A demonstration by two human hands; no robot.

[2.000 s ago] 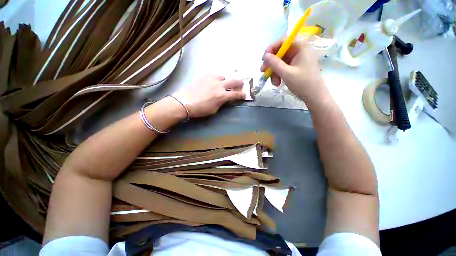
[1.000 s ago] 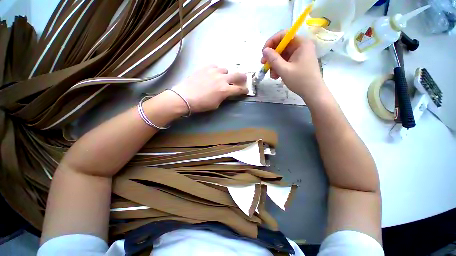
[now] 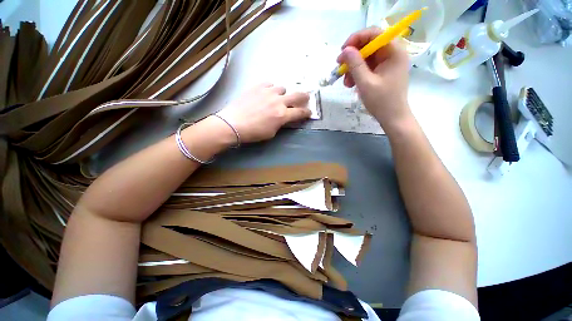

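My left hand lies palm down, its fingertips pressing on a white-faced strap end. The strap end lies on a glue-stained scrap sheet; the rest of that strap is hidden under my hand. My right hand holds the yellow glue brush like a pen. Its bristles are just above and right of the strap end; I cannot tell whether they touch anything. Brown leather straps with flared white ends lie nearer me on the dark grey board.
A large strap bundle fills the left. At upper right are a white glue pot, partly behind my right hand, and a glue bottle. Further right are masking tape, a black-handled tool and a wire brush.
The brush tip has lifted off the strap end, up and slightly right, and the brush leans lower to the right. My right hand moved slightly with it. My left hand has barely moved.
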